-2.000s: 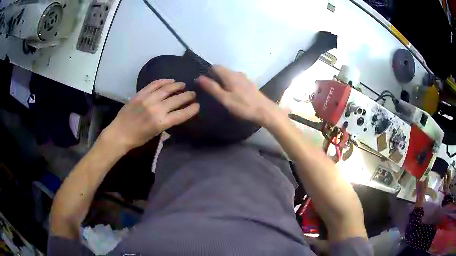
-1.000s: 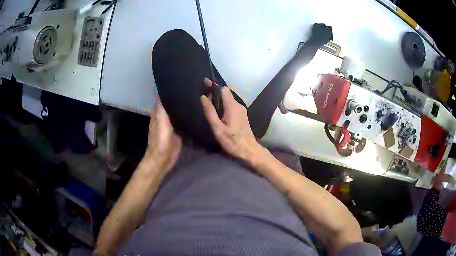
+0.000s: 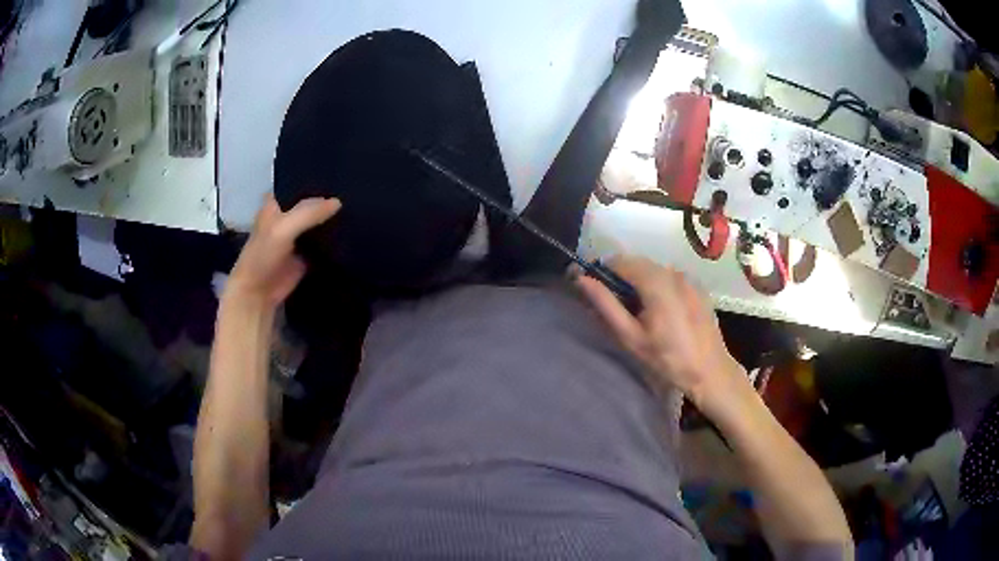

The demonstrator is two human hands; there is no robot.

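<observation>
A large flat black roll of tape [image 3: 378,142] lies at the table's front edge against my body. My left hand [image 3: 279,247] grips its left front rim, thumb on top, fingers partly hidden. My right hand [image 3: 663,323], right of the roll, holds the black handle of a long thin screwdriver or awl [image 3: 504,210]. The tool's tip points at the middle of the roll; I cannot tell if it touches. A black strip [image 3: 597,126] runs from beside the roll up towards the back right.
A white and red sewing machine head [image 3: 767,164] lies at right, with red-handled scissors [image 3: 710,232] beside it. Another white head [image 3: 110,121] is at left. A grey disc [image 3: 896,27] is at the back right of the white table [image 3: 537,66].
The tool has swung from pointing away across the table to pointing left at the roll. My right hand has moved right and nearer me. The roll lies flatter, and my left hand has moved left.
</observation>
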